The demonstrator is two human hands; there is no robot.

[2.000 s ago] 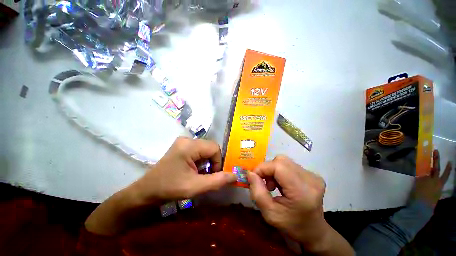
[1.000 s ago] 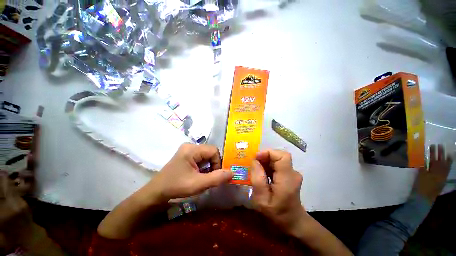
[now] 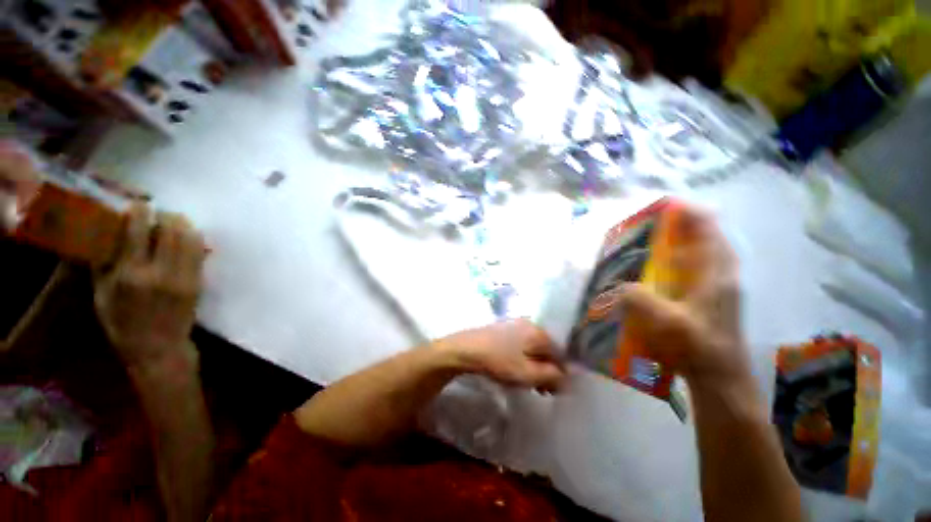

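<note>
The retail box (image 3: 616, 296) is tilted and blurred, with its black picture face and orange-yellow narrow side showing. My right hand (image 3: 694, 306) grips it around the narrow side. A shiny hologram sticker (image 3: 644, 373) shows near the bottom end of that side. My left hand (image 3: 516, 355) is just left of the box's lower end, fingers curled; blur hides whether it holds anything. The sticker strip (image 3: 490, 280) runs from the pile down toward my left hand.
A silvery pile of label strips (image 3: 439, 107) lies at the back. The empty backing strip (image 3: 378, 267) curves on the table. Another box (image 3: 825, 413) stands at right. At left, a person's hands hold an orange box (image 3: 77, 224); more boxes (image 3: 153, 61) lie behind. A yellow object (image 3: 817, 46) is at upper right.
The view has swung left. My right hand has taken hold of the box, lifted and turned it. My left hand has come off the box. The neighbour's hands at left show more fully.
</note>
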